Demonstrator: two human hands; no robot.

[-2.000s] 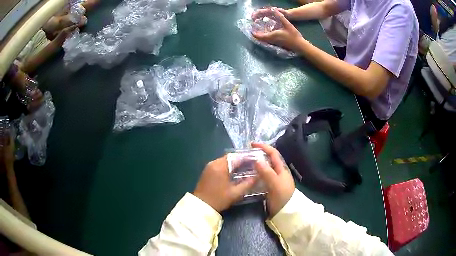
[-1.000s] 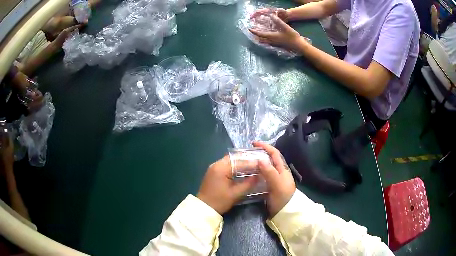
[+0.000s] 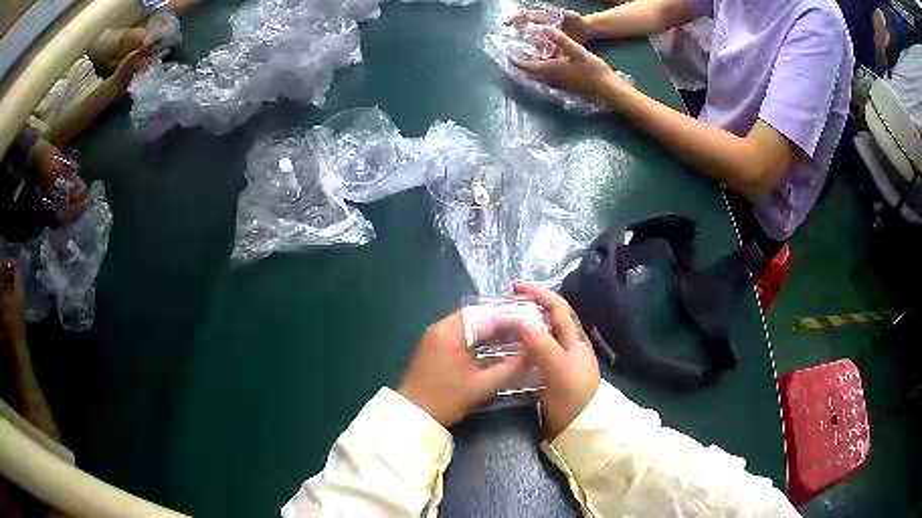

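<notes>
A clear cup (image 3: 502, 342) with shiny straight rim lines lies between my two hands near the table's front edge. My left hand (image 3: 445, 372) holds it from the left, slightly blurred. My right hand (image 3: 562, 362) holds it from the right, with fingers over its top. The fingers hide part of the cup. Just beyond my hands, a clear bag (image 3: 492, 248) lies on the table. A round clear cup with small fittings (image 3: 477, 192) sits at the bag's far end.
Bagged cups (image 3: 288, 192) lie left of centre, and a crumpled bag heap (image 3: 258, 66) lies farther back. A black head strap (image 3: 647, 304) lies right of my hands. A person in a purple shirt (image 3: 773, 91) handles a cup at the right. A red stool (image 3: 827, 430) stands beside the table.
My hands stay in nearly the same place around the cup, with slight finger movement. The person at the right has shifted their hands and cup a little.
</notes>
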